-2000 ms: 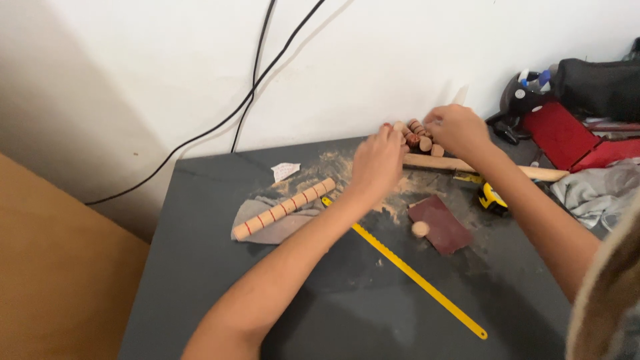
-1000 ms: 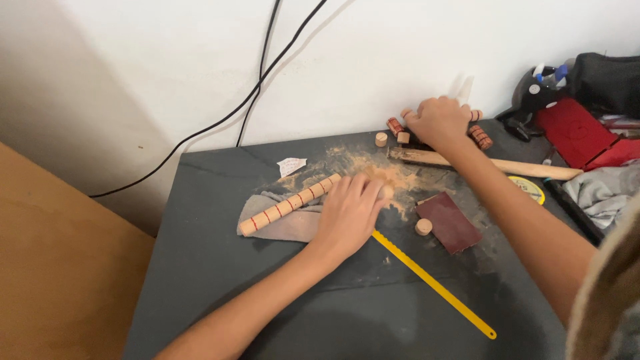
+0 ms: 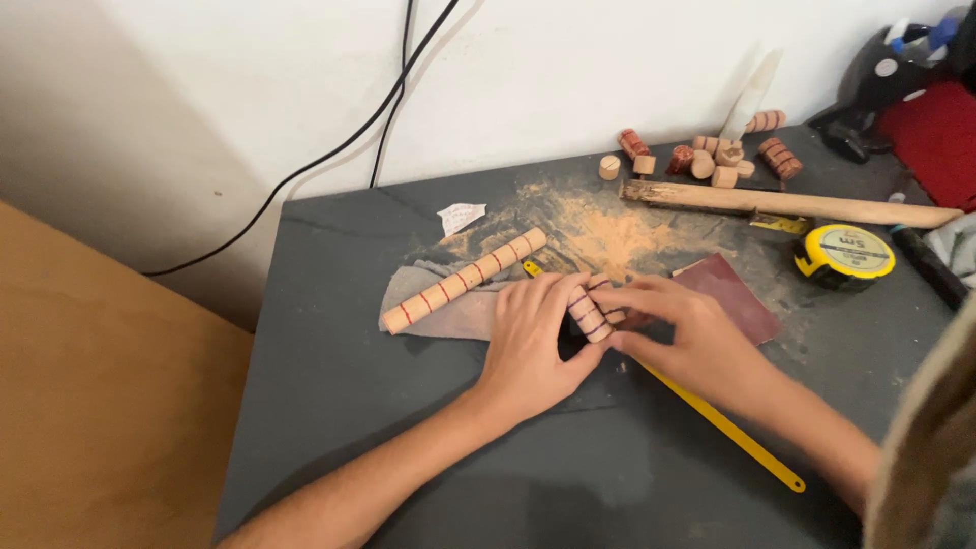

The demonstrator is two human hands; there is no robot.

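Near the middle of the table, my left hand [image 3: 534, 335] and my right hand [image 3: 679, 328] meet around short wooden dowel pieces with dark rings. One ringed dowel piece [image 3: 589, 314] is between the fingertips of both hands; another lies just behind it at my right fingers. A yellow hacksaw blade [image 3: 724, 427] runs under the hands, its far end showing behind my left hand. Left of the hands a longer dowel with red rings [image 3: 465, 280] rests on a grey cloth [image 3: 457, 324]. A dark red sandpaper sheet [image 3: 728, 297] lies behind my right wrist.
Sawdust [image 3: 618, 229] is spread behind the hands. Several short dowel pieces [image 3: 702, 165] lie by the wall, behind a long wooden stick [image 3: 785, 204]. A yellow tape measure [image 3: 846, 255] sits at right, a torn paper scrap [image 3: 460, 217] at back left. Black cables [image 3: 343, 145] hang along the wall.
My right hand has come from the pieces by the wall to the middle, beside my left hand. Ringed pieces are now between the hands. The small round piece on the sandpaper is no longer seen.
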